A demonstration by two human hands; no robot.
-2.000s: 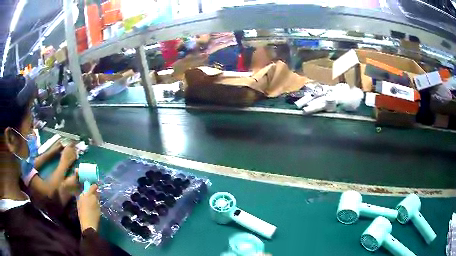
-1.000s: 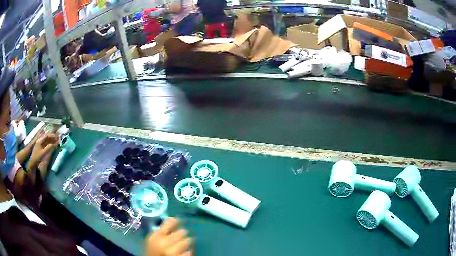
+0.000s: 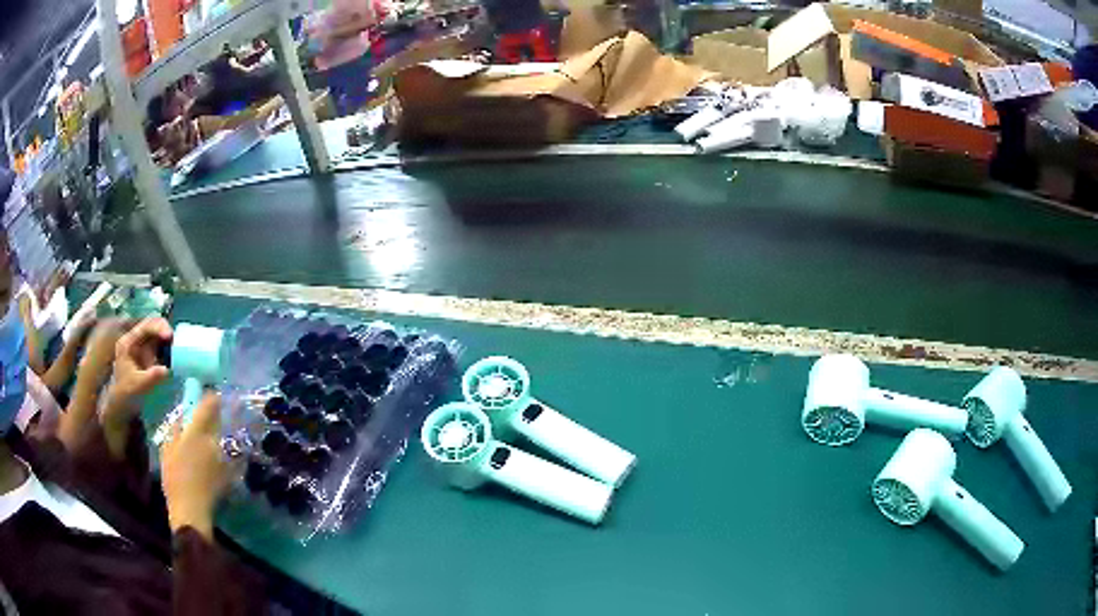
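Observation:
Neither of my hands is in view. Two mint fan bodies lie side by side in front of me, spoked round ends up: one nearer (image 3: 548, 484), one just behind it (image 3: 578, 443). To their left, black round parts (image 3: 316, 409) stand in rows on a crinkled clear plastic sheet (image 3: 403, 445). Three more mint fan bodies lie at the right: one with its handle pointing right (image 3: 837, 401), one nearer me (image 3: 921, 479), and one farthest right (image 3: 997, 407).
At the left, a masked neighbour in a dark sleeve holds a mint fan body (image 3: 199, 351). A dark green belt (image 3: 578, 229) runs beyond the bench's worn pale edge strip (image 3: 578, 319). Across it are an open brown carton (image 3: 482, 111), white tubes (image 3: 735, 126) and orange boxes (image 3: 939, 130).
The hand holding a mint fan body near the bottom edge is gone from view. The two front fan bodies stay on the bench. The neighbour now holds a fan body up beside the plastic sheet.

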